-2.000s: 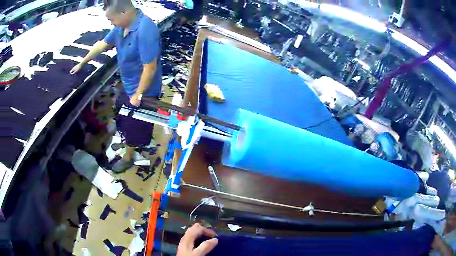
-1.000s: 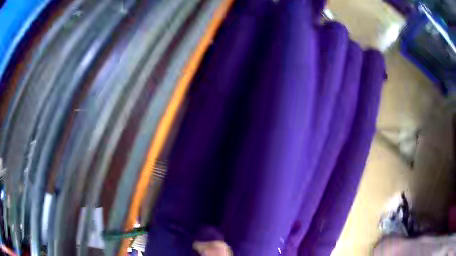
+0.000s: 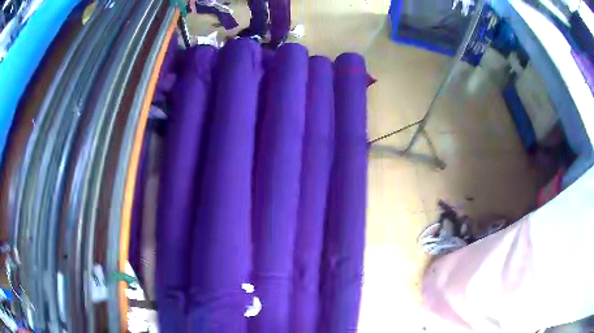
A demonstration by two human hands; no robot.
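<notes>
Several purple fabric rolls (image 3: 280, 162) lie side by side in front of me, running from the top of the view down past its bottom edge. Two small white scraps (image 3: 252, 306) lie on the rolls near the bottom. Neither of my hands is in the picture.
Long parallel bars (image 3: 71, 156) with an orange edge (image 3: 138, 156) run along the left. A bright blue roll (image 3: 39, 52) is at the upper left. On the right are tan floor (image 3: 397, 214), a metal stand (image 3: 426, 123), a blue-edged box (image 3: 426, 26) and pale cloth (image 3: 508, 273).
The view has swung from the spreading table and the person in blue to the purple rolls. The hand seen at the bottom edge earlier is out of the picture.
</notes>
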